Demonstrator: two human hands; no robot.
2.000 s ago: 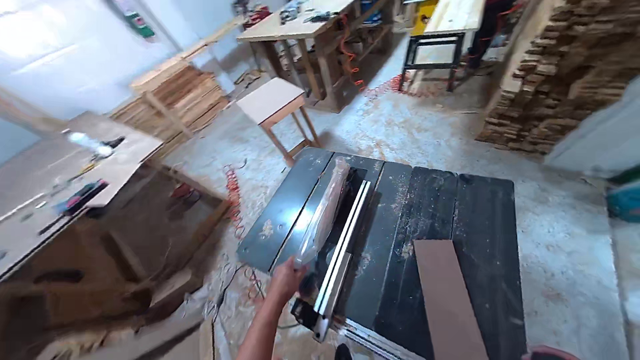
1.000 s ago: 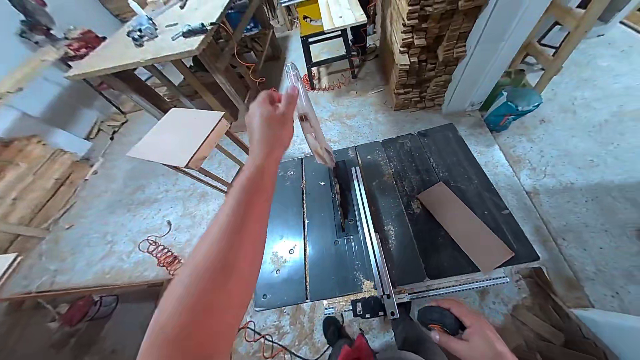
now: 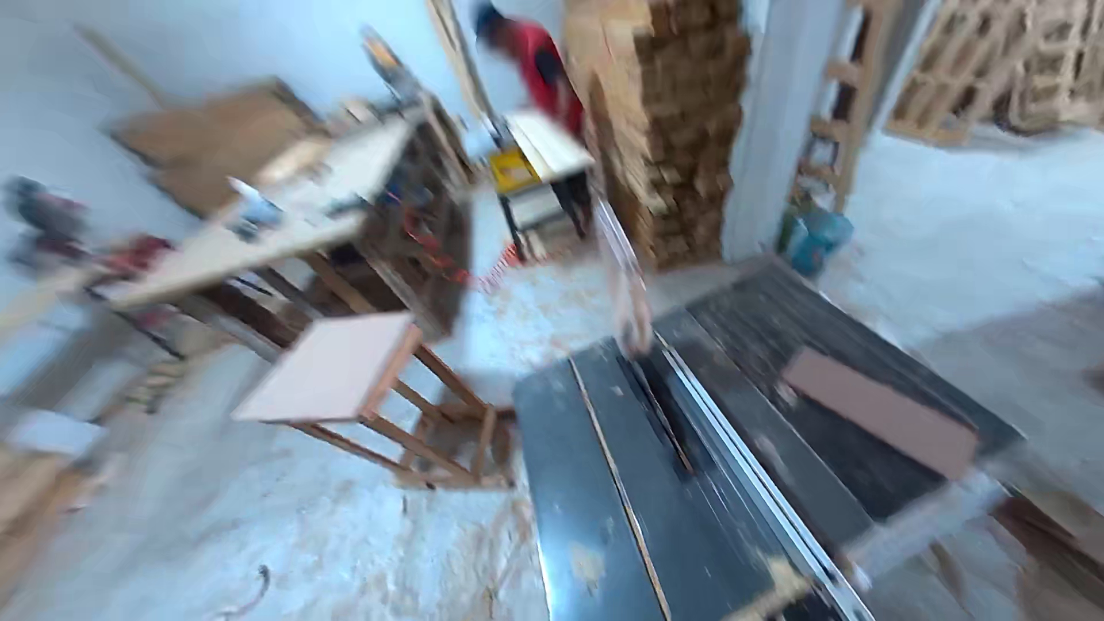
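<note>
Neither of my hands shows in this blurred head view. The table saw (image 3: 586, 466) stands at the lower right with its dark metal top. Its blade slot (image 3: 660, 414) runs beside the long metal rip fence (image 3: 750, 474). Above the far end of the slot, the clear blade guard (image 3: 623, 267) is tilted up. A flat brown board (image 3: 880, 414) lies on the saw's top, right of the fence.
A small wooden stool (image 3: 336, 366) stands left of the saw. Behind it is a workbench (image 3: 259, 233) with tools. A person in red (image 3: 543, 73) stands by a yellow machine (image 3: 515, 171). Stacked wood (image 3: 690, 129) and a ladder-like wooden frame (image 3: 832, 129) are farther back.
The view has swung. My raised left hand near the blade guard and my right hand at the saw's front edge, both seen one second ago, are out of view.
</note>
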